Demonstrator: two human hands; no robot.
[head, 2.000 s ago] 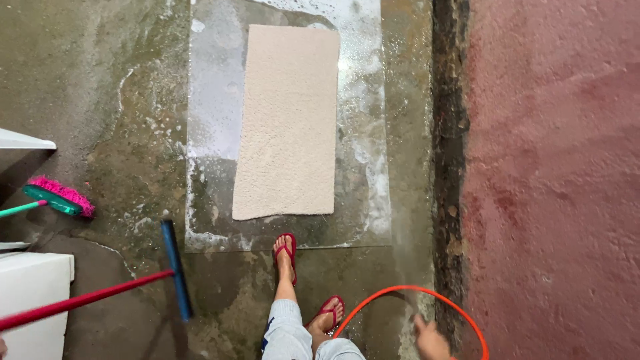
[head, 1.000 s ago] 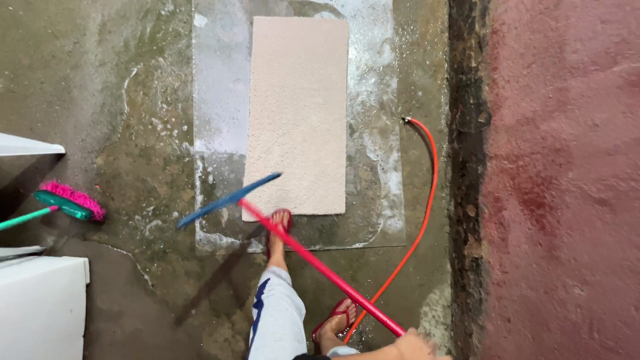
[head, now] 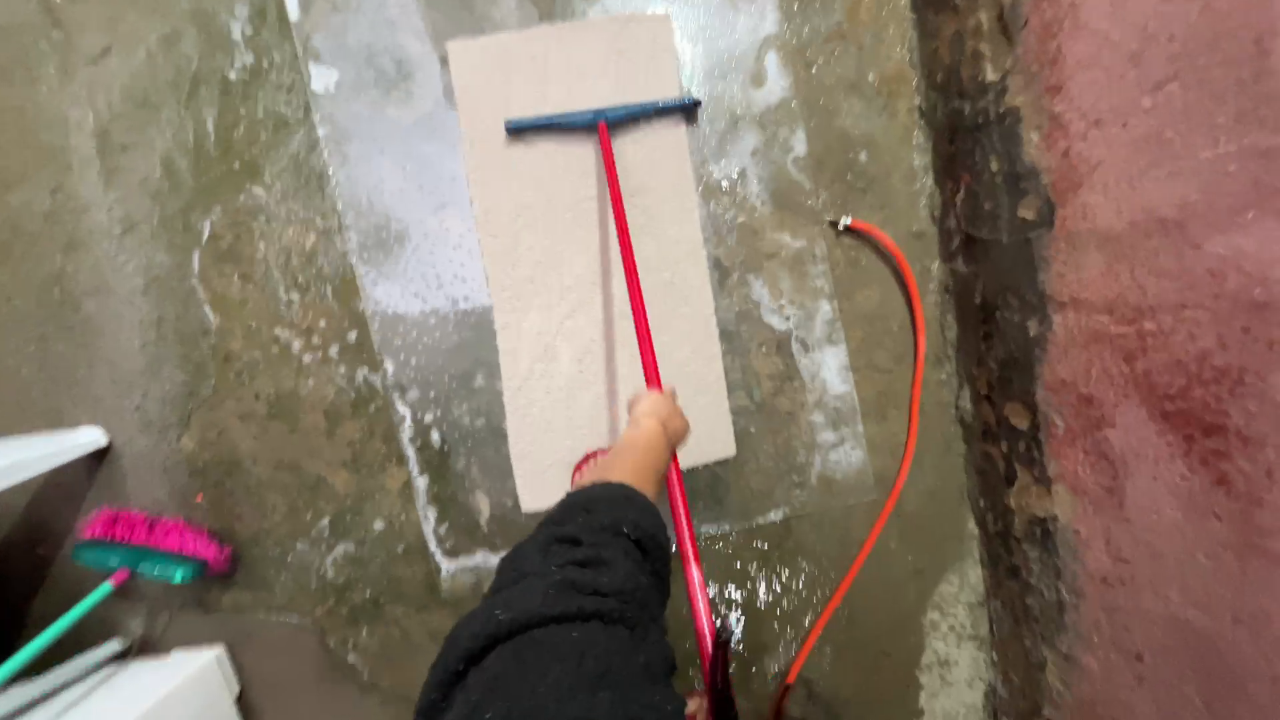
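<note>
My left hand [head: 658, 418], below a black sleeve, is closed around the red handle of a floor squeegee [head: 622, 230]. The squeegee's blue head [head: 600, 116] lies across the upper part of a pale, textured mat [head: 560, 300]. This mat rests on a larger transparent sheet [head: 440, 370] on the wet floor. The handle runs down to the bottom edge of the view, where its end is unclear. My right hand cannot be made out. A bit of a red flip-flop [head: 588, 464] shows beside my left wrist.
An orange hose [head: 915, 350] curves along the floor on the right, beside a dark strip and a reddish surface [head: 1160, 350]. At lower left are a pink-bristled brush [head: 155, 535] with a green handle and white objects [head: 150, 690]. Foam and water spot the floor.
The squeegee head has moved from the mat's lower end to its upper part. My left hand now shows on the handle. The hose, held two seconds ago, lies on the floor. The view has shifted.
</note>
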